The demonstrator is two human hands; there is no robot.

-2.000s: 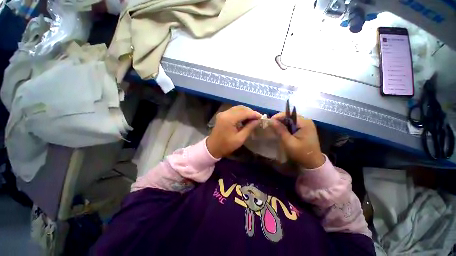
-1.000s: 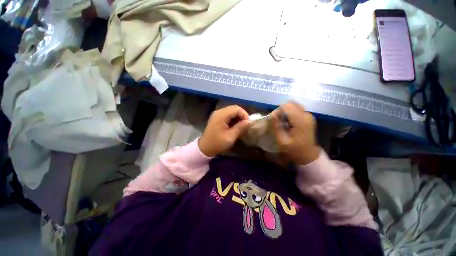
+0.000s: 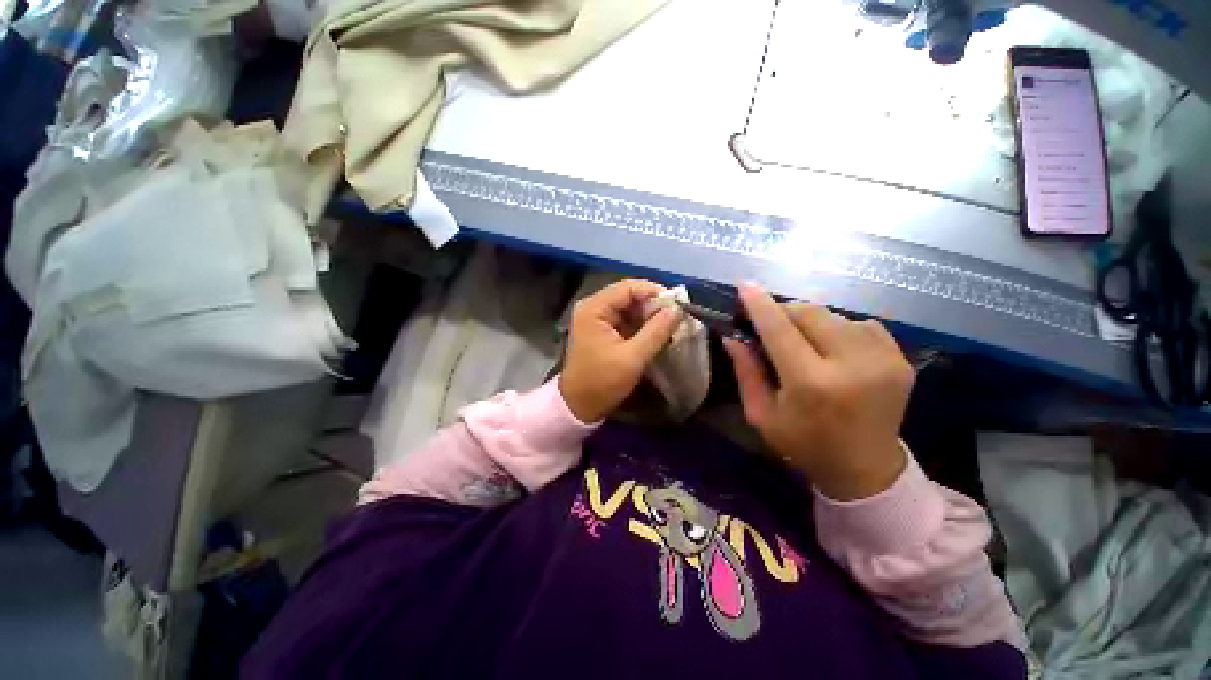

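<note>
My left hand [image 3: 614, 348] pinches a small cream cloth piece [image 3: 684, 365] at its top edge, below the table's front edge and over my lap. The piece hangs down from the fingertips. My right hand [image 3: 830, 385] holds small dark thread snips [image 3: 713, 315] between thumb and fingers. Their tips point left and reach the white top edge of the cloth by my left fingertips. Whether the blades touch the cloth is hard to tell.
The white table has a ruler strip [image 3: 571, 213] along its front. Beige cloth [image 3: 399, 100] lies at its left, a phone [image 3: 1062, 144] and black scissors [image 3: 1158, 312] at its right. Pale cut pieces [image 3: 173, 286] hang at far left; pale cloth [image 3: 1062, 545] lies lower right.
The snips pointed upward in my right hand two seconds ago and now point left at the cloth. My right hand has let go of the cloth and turned; my left hand still pinches it.
</note>
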